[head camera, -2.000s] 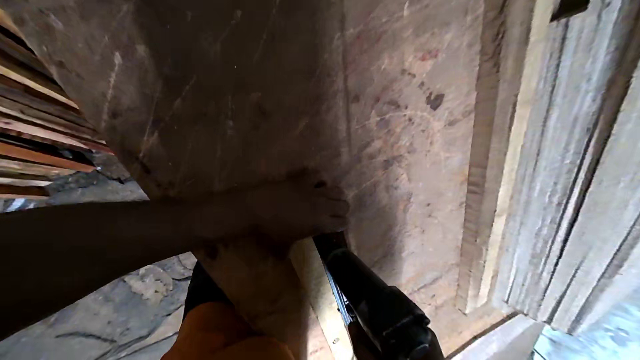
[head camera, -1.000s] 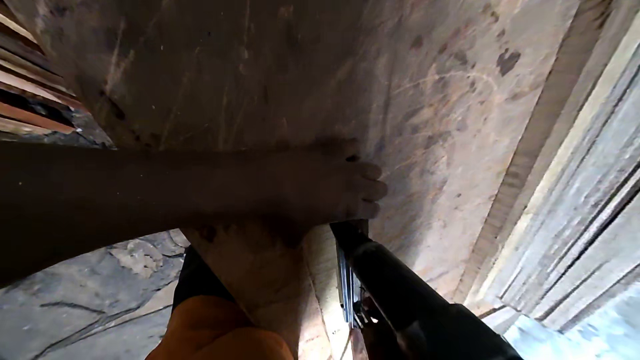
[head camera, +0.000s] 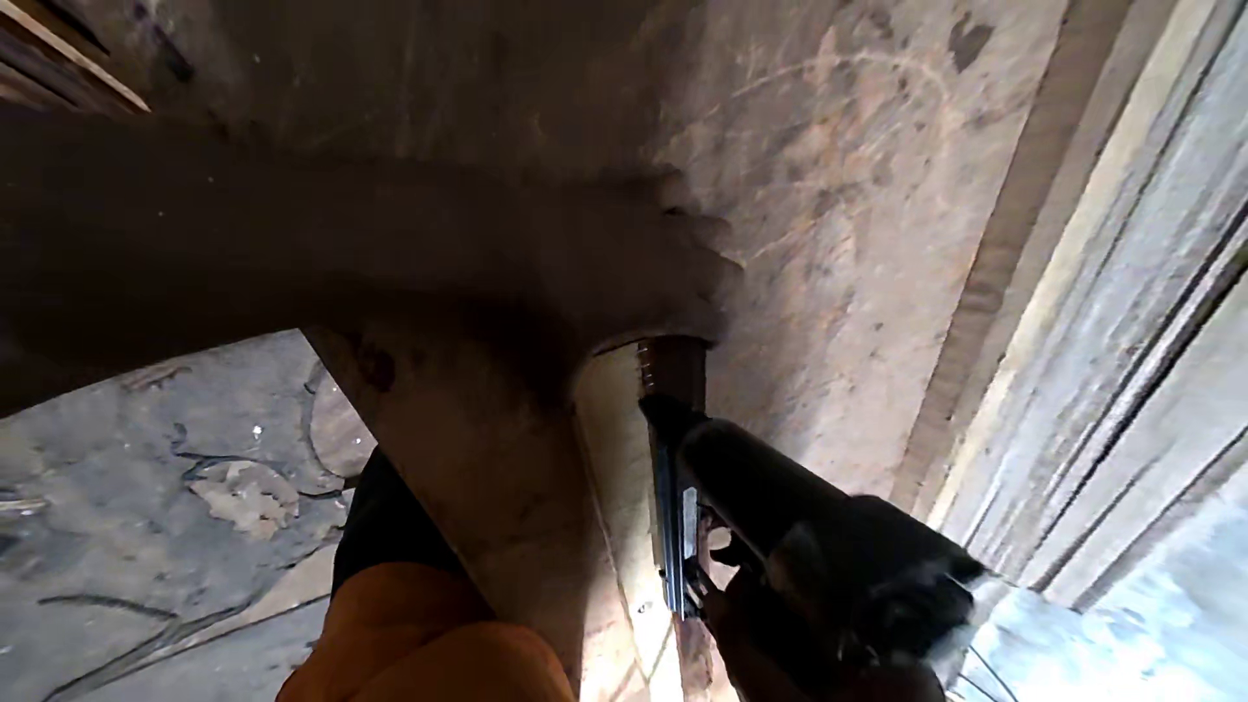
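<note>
My left hand (head camera: 643, 263) lies in shadow across the wooden panel (head camera: 877, 224), its fingers curled over the upper end of a narrow wooden strip (head camera: 619, 487). Just below those fingers is the nose of a black pneumatic nail gun or stapler (head camera: 780, 487), against the strip's right side. Its narrow metal magazine runs down along the strip. At the lower right, my right hand (head camera: 746, 619) is wrapped around the tool's handle, partly hidden by the tool body. The underside of my left hand and its thumb are too dark to make out.
Stacked boards (head camera: 1102, 322) stand along the right side of the panel. More wooden pieces (head camera: 68, 58) show at the upper left. Below left is a rough grey floor (head camera: 195, 517) with debris. Orange clothing (head camera: 429, 643) is close to the panel's near edge.
The camera view has shifted closer to the hands. The tool's nose was right at my left fingers earlier; now a dark section of wood shows between them.
</note>
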